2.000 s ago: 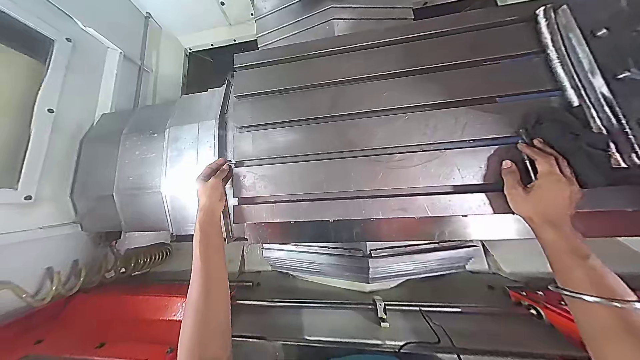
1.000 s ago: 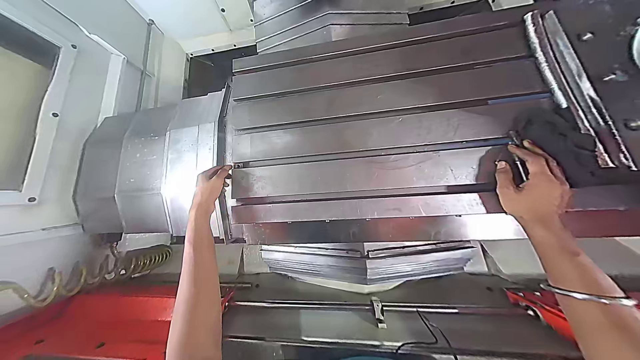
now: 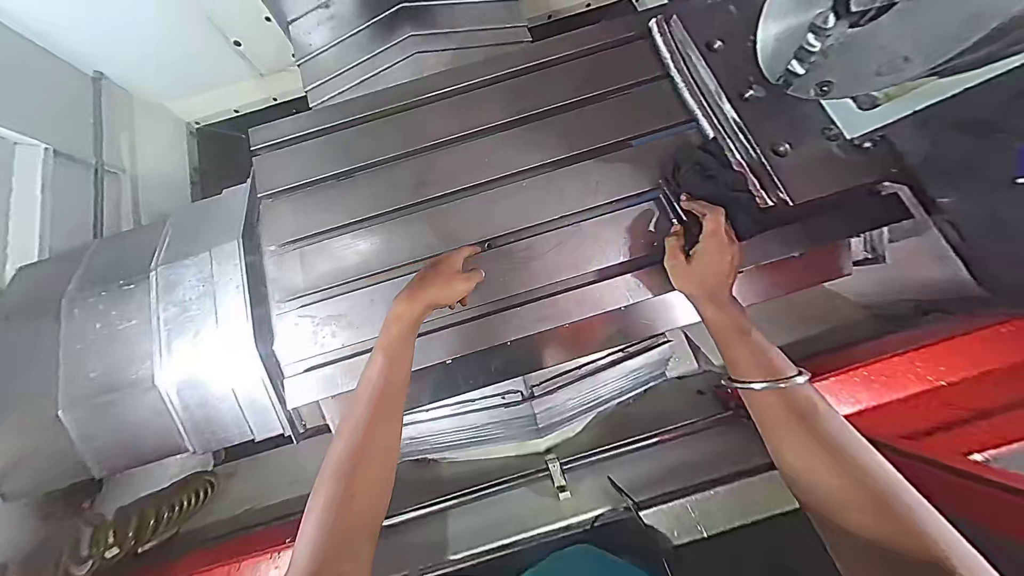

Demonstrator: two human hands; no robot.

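A steel T-slotted machine table [image 3: 448,192] spans the middle of the head view. My left hand [image 3: 442,282] is over its middle, index finger extended to a small dark piece [image 3: 486,246] in one of the slots; the other fingers are curled, and nothing shows held in them. At the table's right part, my right hand [image 3: 706,250] has its thumb and fingers around a dark, narrow metal piece [image 3: 670,204] standing at a slot. Just behind that hand lies a bunched black cloth [image 3: 712,180]. The lower end of the metal piece is partly hidden by my fingers.
Stepped metal way covers [image 3: 204,336] adjoin the table's left end. Ridged covers [image 3: 536,400] lie below the front edge. A coiled hose [image 3: 160,512] is at lower left. At upper right are a round metal machine part [image 3: 872,40] and bolts. Red panels [image 3: 944,376] flank the right side.
My left hand has moved right along the slot from the table's left end, and the small dark piece now sits farther right. My right hand stays by the cloth. The view has tilted and shifted.
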